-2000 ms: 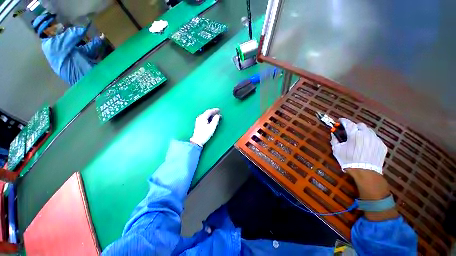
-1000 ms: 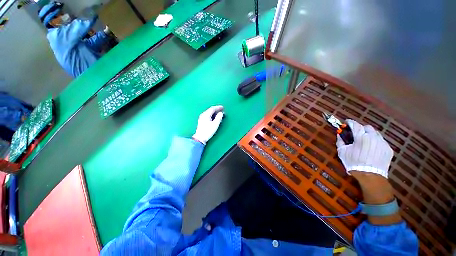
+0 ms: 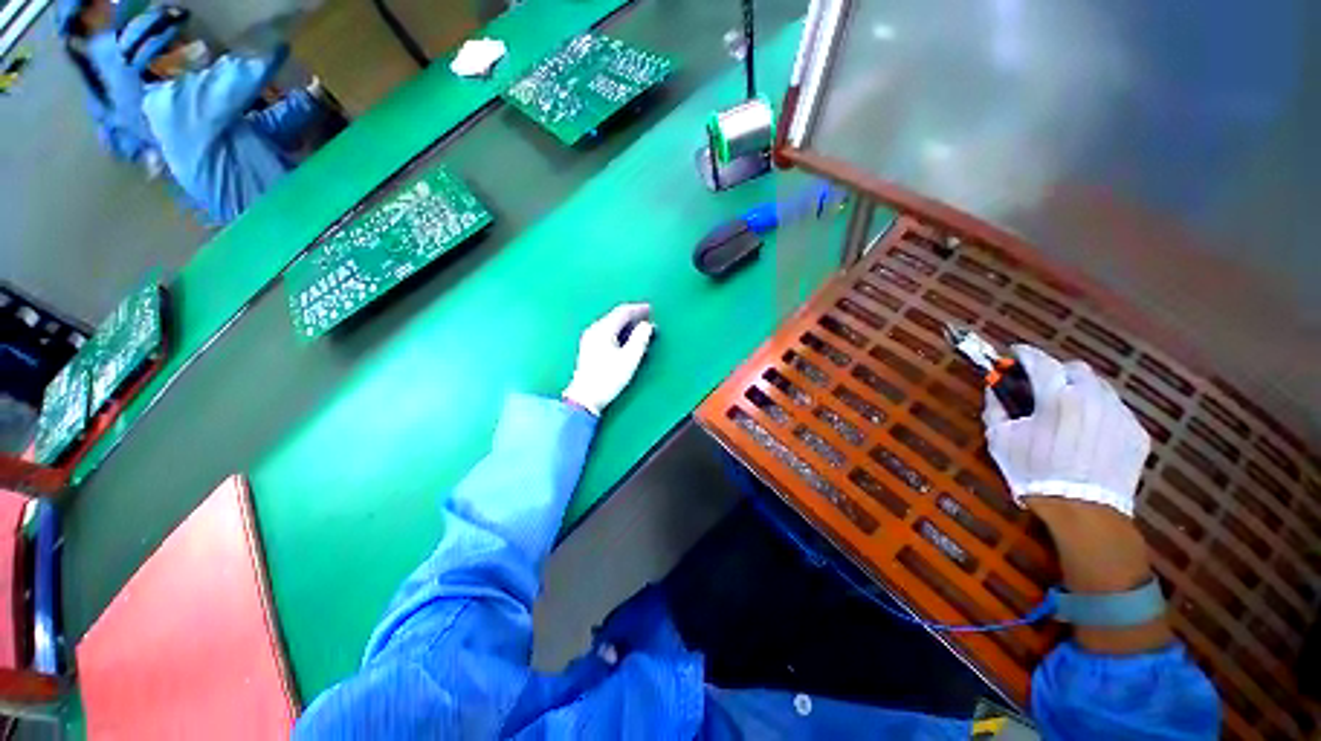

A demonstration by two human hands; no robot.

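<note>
My right hand (image 3: pixel 1072 434), in a white glove, is closed around the flush cutters (image 3: pixel 991 363) over the orange-brown slotted grate (image 3: pixel 884 420). The cutters' metal jaws point up and left, and their handles are orange and black. Silvery lead clippings (image 3: pixel 804 471) show in the grate's slots. A blue-grey strap (image 3: pixel 1110 604) with a blue cord is on my right wrist. My left hand (image 3: pixel 609 356), also gloved, rests on the green bench mat (image 3: pixel 435 449) with fingers curled. I see nothing in it, but its palm side is partly hidden.
Green circuit boards (image 3: pixel 388 251) lie on the conveyor at left and back. A clear shield (image 3: pixel 1072 130) stands over the grate's far side. A solder spool (image 3: pixel 743 133) and a blue-and-black tool (image 3: pixel 729 246) lie beyond my left hand. A red sheet (image 3: pixel 189 623) lies at left. Workers in blue (image 3: pixel 217 123) are behind.
The view has shifted slightly, moving the bench and grate a little to the right in the picture. Another blue-clad person shows behind the worker at the upper left. My hands keep their poses.
</note>
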